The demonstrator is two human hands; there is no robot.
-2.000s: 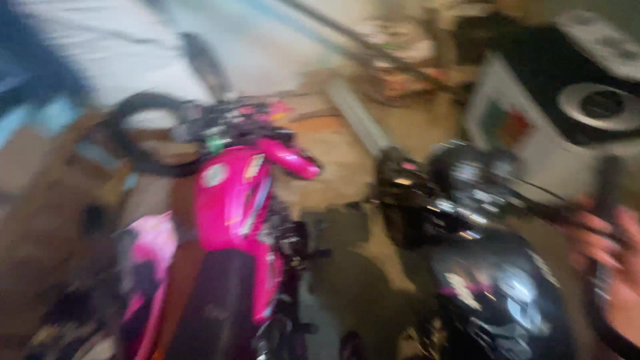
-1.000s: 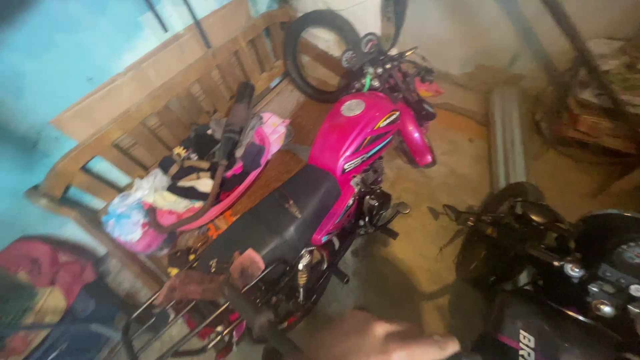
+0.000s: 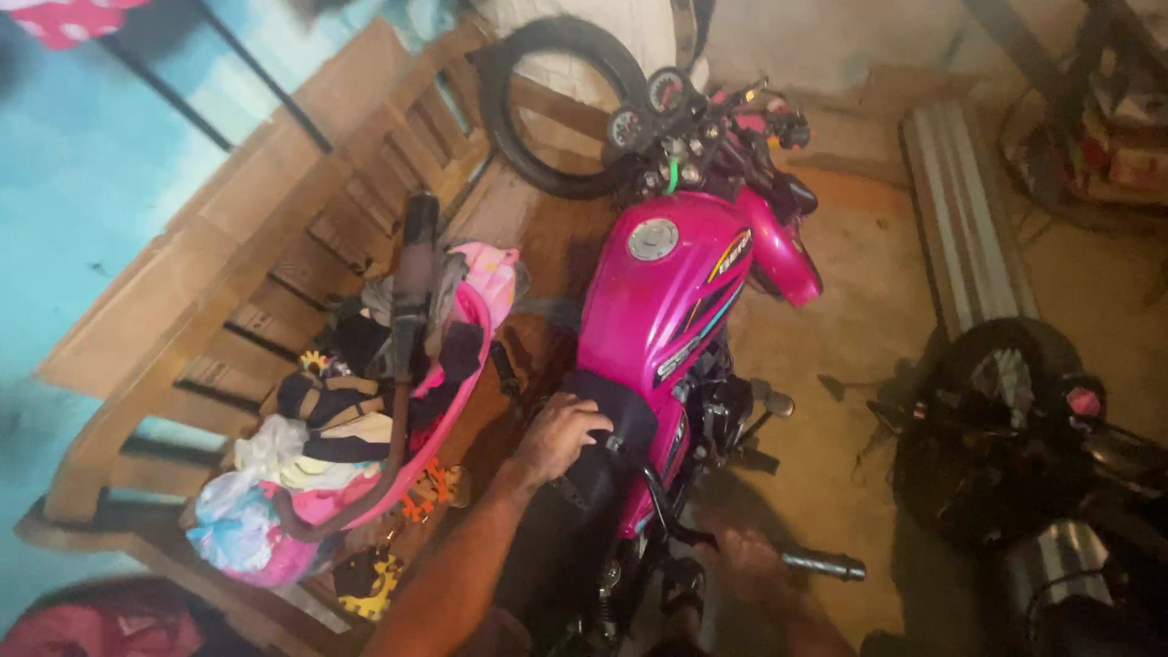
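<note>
My left hand (image 3: 564, 436) lies over the front of the black seat (image 3: 570, 538) of a pink motorcycle, its fingertips at a bent black handlebar (image 3: 659, 497). Whether they grip it I cannot tell. My right hand (image 3: 748, 552), blurred, is lower right beside that bar, near its dark end grip (image 3: 826, 564); its hold is unclear. The pink fuel tank (image 3: 652, 283) with a round silver cap (image 3: 652, 238) is ahead of my left hand. Beyond the tank are two round gauges (image 3: 667, 91) and the motorcycle's front controls.
A wooden bench (image 3: 182, 351) stands left, bearing a pink tub (image 3: 470, 383) with clothes and a brown bent tube with a black sleeve (image 3: 415, 265). A loose tyre (image 3: 500, 109) is behind. Right are a dark motorcycle (image 3: 976, 456) and a corrugated metal sheet (image 3: 972, 214).
The view has swung left and steadied over the pink motorcycle. My left hand is now at its seat. A black bar was by my right hand at the right edge two seconds ago.
</note>
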